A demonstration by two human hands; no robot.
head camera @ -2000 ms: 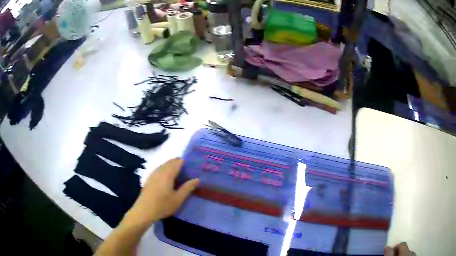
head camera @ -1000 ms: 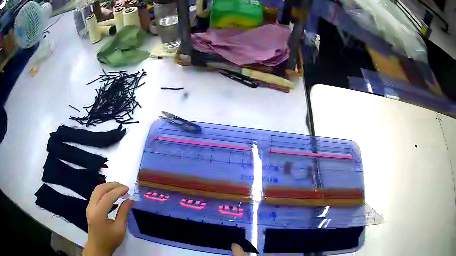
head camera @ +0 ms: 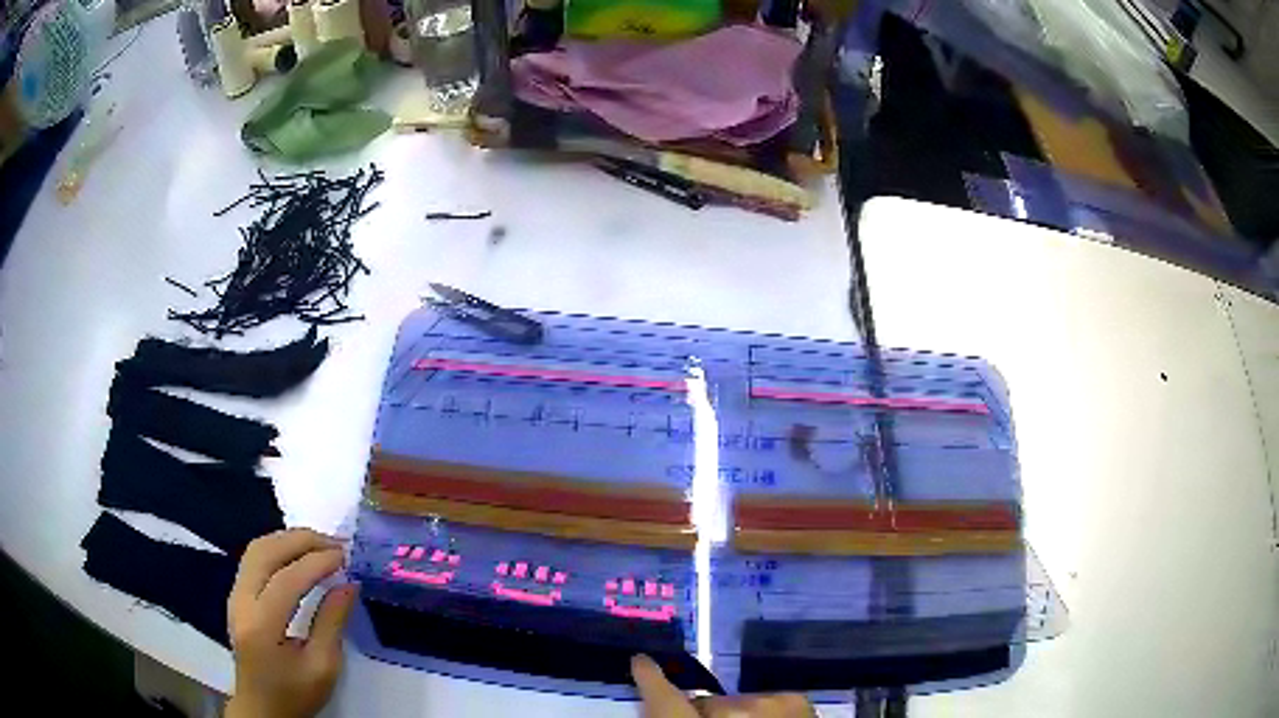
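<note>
The blue-tinted sewing template lies flat in front of me, with brown bands and pink marks. One black fabric strip lies along its lower left part, another along its lower right part. Blue-tinted plastic overlaps their upper edges. My left hand grips the template's lower left edge between thumb and fingers. My right hand, cut off by the bottom edge, has a fingertip on the left strip near its right end. Its thumb and grip are hidden. Thread snips lie on the template's top left edge.
Several black fabric strips lie left of the template, with a loose pile of thin black pieces above them. Green cloth, thread cones and mauve cloth are behind. A cream surface is at right.
The blurred template from the earliest frame now lies flat. Blue-tinted plastic now overlaps the black strips' upper edges. My right hand has moved from the template's right side to the left strip.
</note>
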